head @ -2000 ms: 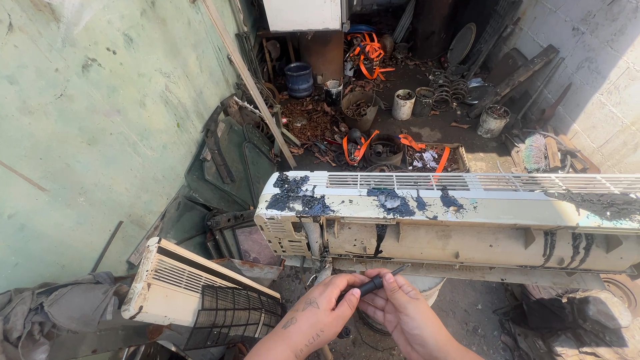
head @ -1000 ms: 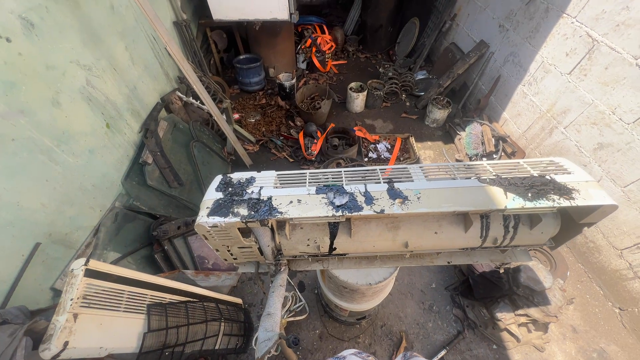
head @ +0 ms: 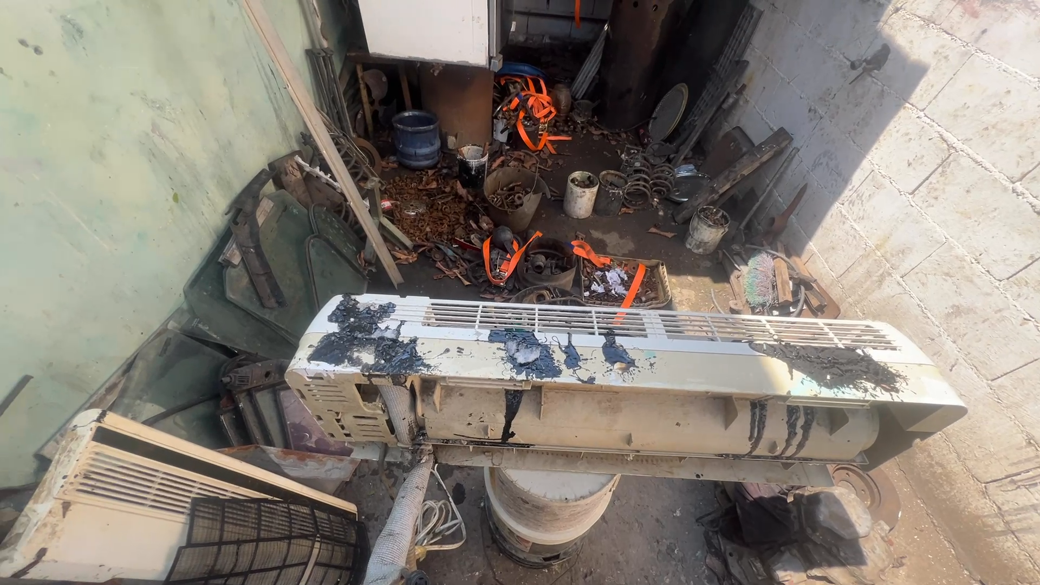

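Observation:
Neither my left hand nor my right hand shows now. Across the middle lies the long white housing of a split air conditioner (head: 617, 357), its top grille spattered with dark, tar-like patches. It rests above an upturned-looking white plastic bucket (head: 552, 504). A wrapped pipe (head: 402, 512) hangs down from the housing's left end, beside a coiled white cable (head: 439, 524). At the lower left, a cream plastic air conditioner cover (head: 138, 496) leans near a black mesh filter (head: 268, 544).
Glass panes (head: 272, 268) and a wooden pole (head: 325, 146) lean at the left. Behind the housing are orange straps (head: 532, 118), a blue container (head: 416, 138), a metal bucket (head: 516, 199) and a crate of scrap (head: 650, 284). Dark cloth (head: 772, 520) lies lower right, near the block wall (head: 959, 203).
Both my hands, which held a dark-handled tool in front of the housing two seconds ago, have left the view. The view has shifted, showing more of the bucket and the housing's right end.

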